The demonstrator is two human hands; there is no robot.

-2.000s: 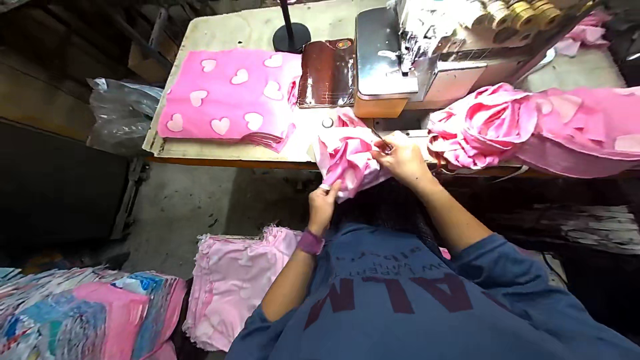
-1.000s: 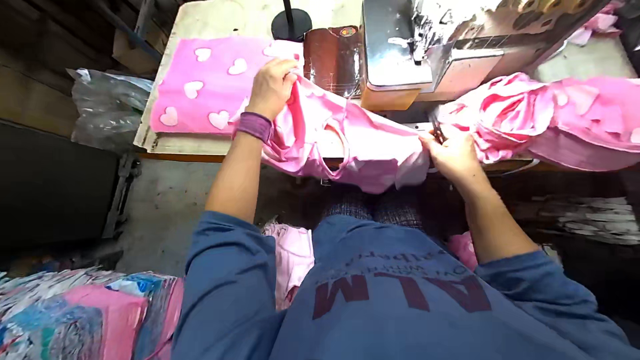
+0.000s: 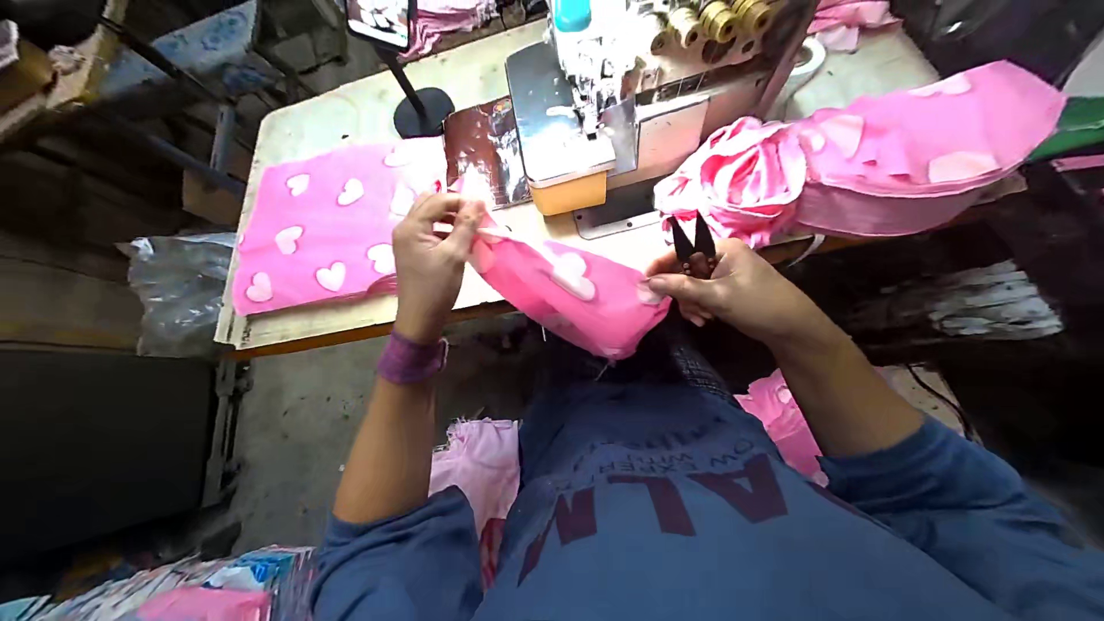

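Note:
A pink fabric piece with pale hearts (image 3: 569,289) is stretched between my hands at the table's front edge. My left hand (image 3: 438,250) pinches its left end. My right hand (image 3: 720,285) pinches its right end between thumb and finger, and also holds small dark thread snips (image 3: 694,246) with the blades apart, pointing up. Behind the cloth stands a sewing machine (image 3: 591,86) with several thread cones. To the left lies a flat stack of pink heart-print fabric (image 3: 323,224). Bunched pink fabric (image 3: 733,177) and a folded pink heap (image 3: 914,147) lie to the right.
A phone (image 3: 379,19) stands on a round black base (image 3: 423,112). The wooden table's front edge (image 3: 345,332) runs before me, with a clear plastic bag (image 3: 181,293) at its left. Below are pale pink cloth (image 3: 479,466) and a stack of mixed fabrics (image 3: 207,595).
One second ago the pink cloth was spread wider between my hands; now they are closer together. Two seconds ago it was bunched between them. The view has shifted.

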